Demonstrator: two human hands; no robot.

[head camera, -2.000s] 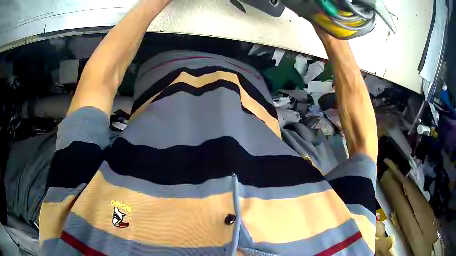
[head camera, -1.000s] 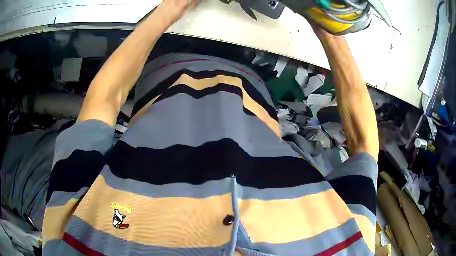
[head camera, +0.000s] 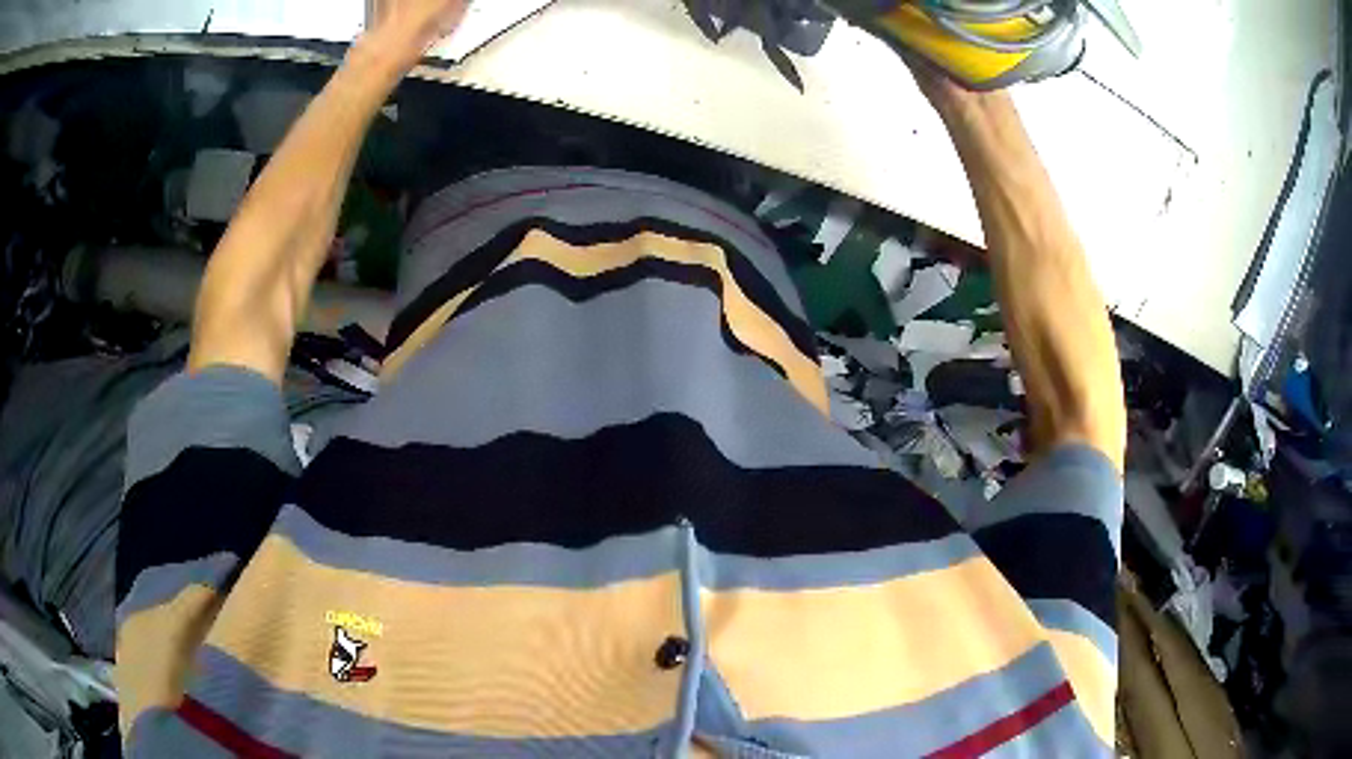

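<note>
The yellow and grey cutting machine (head camera: pixel 971 42) stands at the top right of the view, cut off by the frame's edge, with cable coiled on it. My right forearm runs up behind it; the hand itself is hidden by the machine, so its grip does not show. My left hand (head camera: pixel 420 21) is at the top edge left of centre, partly cut off, by the table's front edge near a thin dark-edged strip; its fingers are not clear. Dark fabric scraps (head camera: pixel 771 33) lie on the table just left of the machine.
The pale table (head camera: pixel 667 92) crosses the top. White paper (head camera: pixel 119 21) lies on its left part. Below the table are heaps of grey, white and green scraps (head camera: pixel 905 282), a roll (head camera: pixel 134 282) at left and brown material (head camera: pixel 1171 675) at lower right.
My left hand moved right, then back left along the table edge. The machine shifted slightly up in view. More dark scraps now show left of it.
</note>
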